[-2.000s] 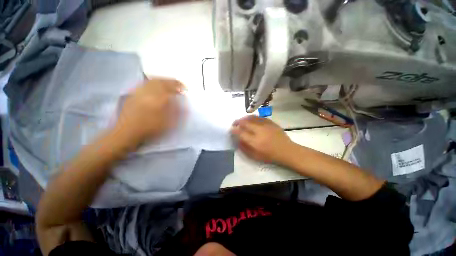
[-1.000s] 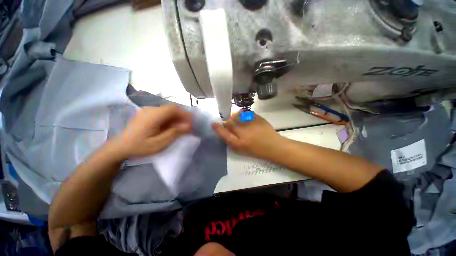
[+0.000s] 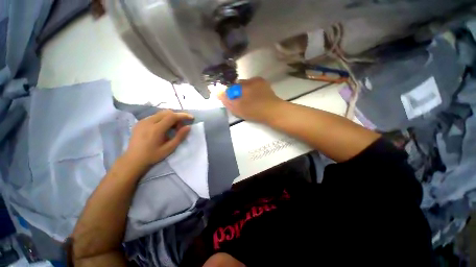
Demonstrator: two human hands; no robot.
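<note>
A large grey garment panel (image 3: 68, 141) lies left of the needle, pale side up over much of it. A darker grey strip (image 3: 220, 148) runs beside a pale folded flap (image 3: 192, 161). My left hand (image 3: 157, 136) rests on the cloth with thumb and fingers at the flap's upper edge, pressing or pinching it. My right hand (image 3: 251, 100) is at the presser foot, fingertips at the cloth's upper right corner, partly behind the blue guard (image 3: 234, 92). The sewing machine head (image 3: 172, 41) hangs over the needle area.
Snips with orange and blue handles (image 3: 326, 74) lie right of the machine beside beige cord (image 3: 355, 86). A grey piece with a white label (image 3: 421, 98) lies at far right, with heaped cloth (image 3: 443, 208) below. Ruler marks show on the table (image 3: 271, 151).
The view has moved closer to the needle. My left hand has settled on the cloth. The dark strip's upper end now lies at the presser foot, with my right hand beside it.
</note>
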